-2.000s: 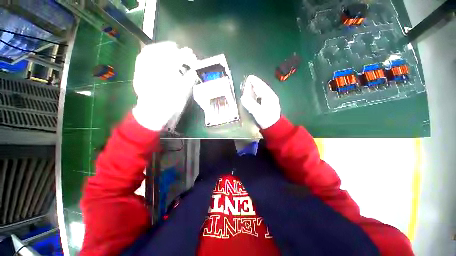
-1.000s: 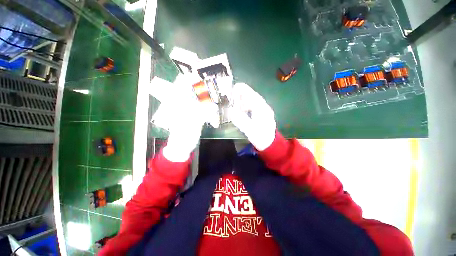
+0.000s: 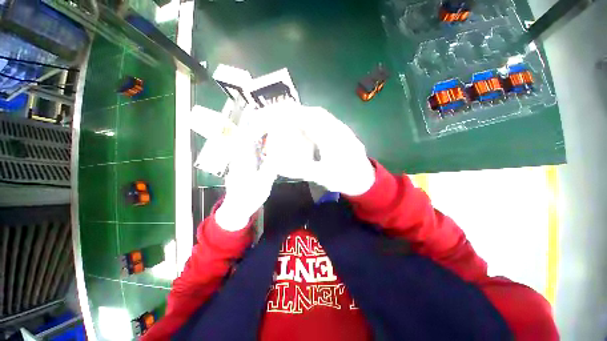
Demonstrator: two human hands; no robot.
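Note:
My left hand (image 3: 256, 163), in a white glove, is shut on a wound coil (image 3: 261, 148); only a little orange and dark of it shows between the fingers. My right hand (image 3: 329, 150), also gloved, meets the left hand over the near part of the white fixture block (image 3: 290, 85). Glare hides the fingers of both hands and whether the right one holds anything. The fixture's dark upper slot shows beyond the hands. A second white fixture block (image 3: 211, 154) lies tilted to the left, with a white end piece (image 3: 206, 120).
A dark and orange coil (image 3: 372, 84) lies on the green mat. A clear blister tray (image 3: 459, 122) at right holds three blue-orange coils (image 3: 486, 86) and a darker coil (image 3: 455, 11). At left, beyond a pale rail (image 3: 184, 153), a green conveyor (image 3: 153, 143) bears several spaced coils.
My left hand has come from the upper left to the fixture with a coil in it. Both hands have closed together over the fixture. More coils show on the conveyor.

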